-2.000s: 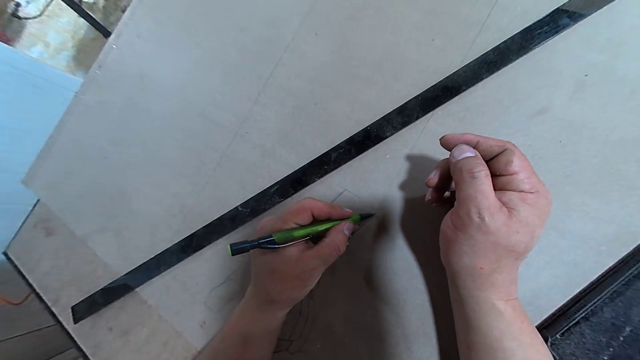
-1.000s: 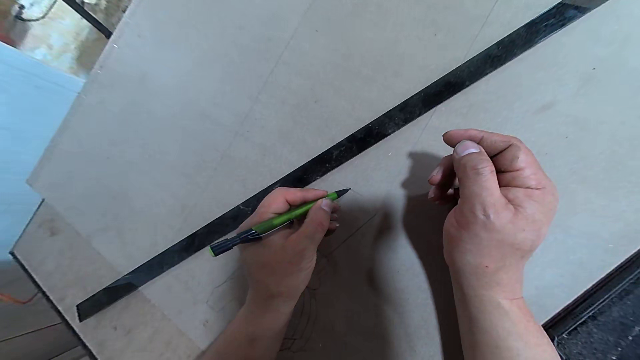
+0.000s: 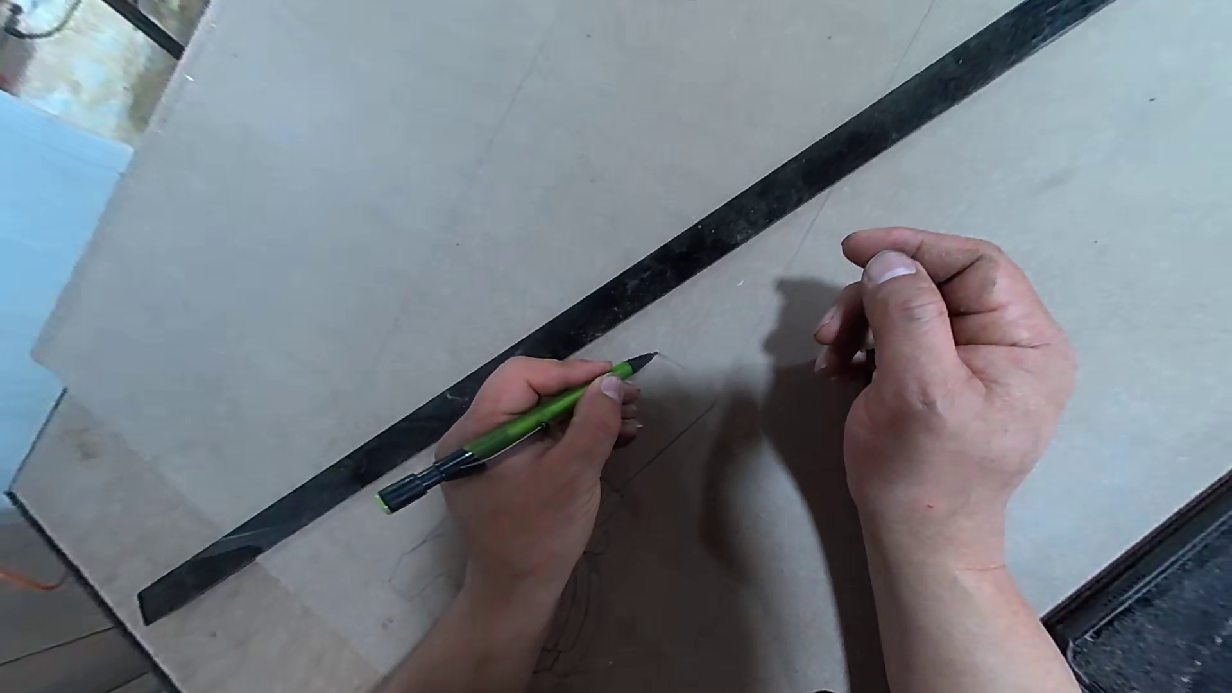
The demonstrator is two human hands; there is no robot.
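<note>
My left hand holds a green and black mechanical pencil between thumb and fingers, its tip on or just above a pale board. Across the board, from lower left to upper right, runs a long dark flat strip; the back of my left hand overlaps its lower edge. Thin pencil lines and looped marks show near and below that hand. To the right, my right hand is curled with the thumb against the bent index finger. Something small and dark shows at its curled fingers, too hidden to name.
At the lower right lies a black-edged dark object. A light blue panel borders the board on the left. Beyond the upper left corner is a stained floor area with a dark bar. An orange cord shows at the lower left.
Over the two seconds, my left hand with the pencil has moved up toward the dark strip, and a line shows on the board where the hand was. The right hand has hardly moved.
</note>
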